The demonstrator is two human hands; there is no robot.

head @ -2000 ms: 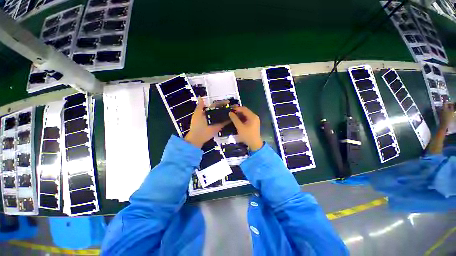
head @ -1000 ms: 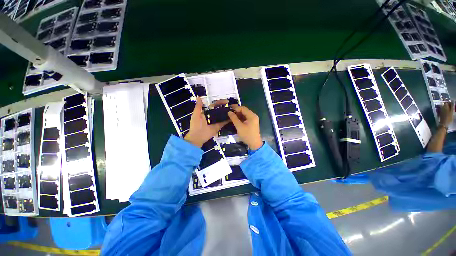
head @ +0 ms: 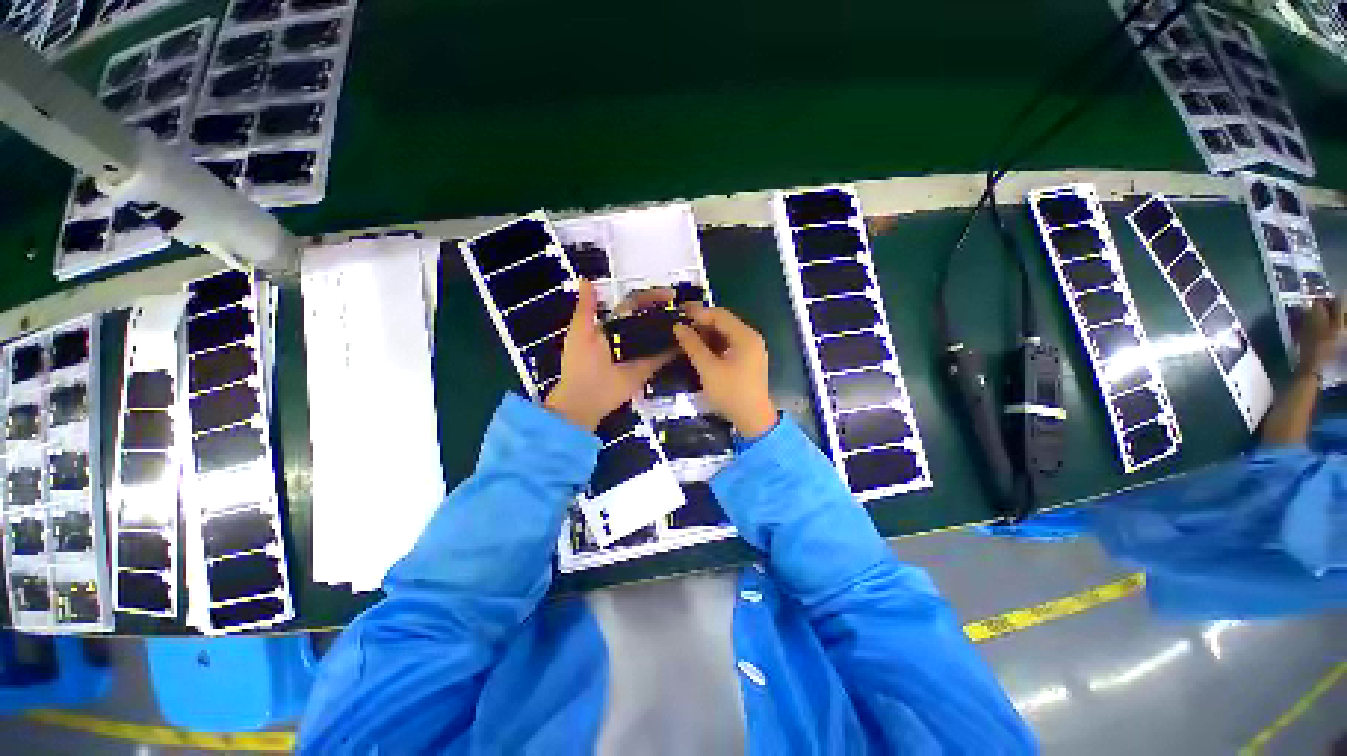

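My left hand point(head: 590, 365) holds a dark electronic module point(head: 643, 334) with small gold spots, fingers around its left end. My right hand point(head: 724, 362) has its fingertips on the module's right end. The fingertips hide part of it, and I cannot tell whether a black film lies on it. Below the hands is a white module tray point(head: 655, 244) with dark modules in some pockets and bare pockets at its top. A sticker sheet point(head: 517, 275) with black rectangles lies slanted over the tray's left side, its lower end bare white point(head: 634, 505).
A white sheet stack point(head: 372, 414) lies left, with sticker sheets point(head: 232, 443) and a module tray point(head: 52, 473) beyond. Right are another sticker sheet point(head: 852, 340) and black corded devices point(head: 1040, 409). Trays point(head: 273, 104) sit on the green strip. A white pole crosses upper left. Another person's hand point(head: 1318, 334) is far right.
The trays on the green strip at the upper left have shifted left. My hands have stayed nearly in place with the module between them, my right fingertips moving only slightly.
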